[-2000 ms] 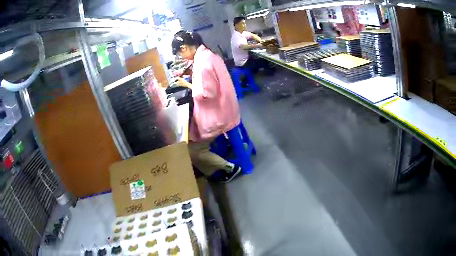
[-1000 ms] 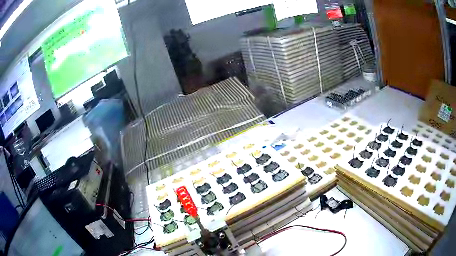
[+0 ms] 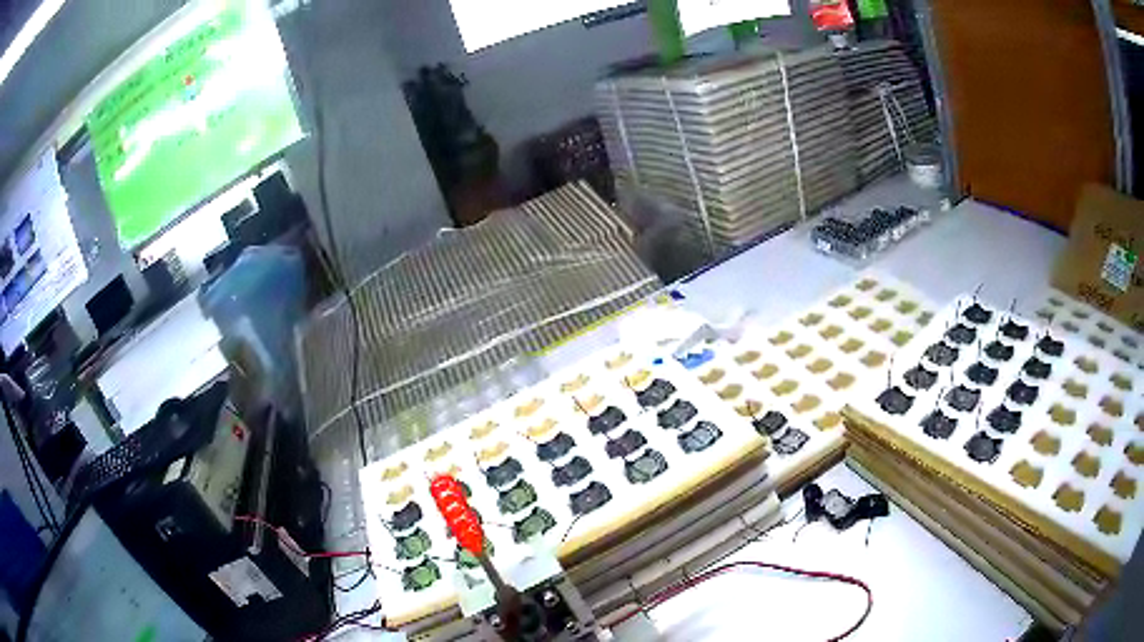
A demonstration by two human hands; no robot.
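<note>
The toggle clamp's red handle stands up over the test fixture at the bottom centre. Beside it the centre foam tray holds rows of black modules, with green-faced ones at its near-left corner and empty tan pockets along its back. The right foam tray holds black modules with thin wire tails on its left part. A loose black part with cable lies on the white surface between the trays. Neither of my hands can be made out.
Black instrument boxes and a tilted monitor stand at the left. Red and black leads run to the fixture. Behind are a wrapped tray stack, a strapped stack, small black parts and a cardboard box.
Two seconds ago the view showed the aisle and a person in pink; it has since turned to the bench. Over the last second it shifted only slightly, with bench items apparently unchanged.
</note>
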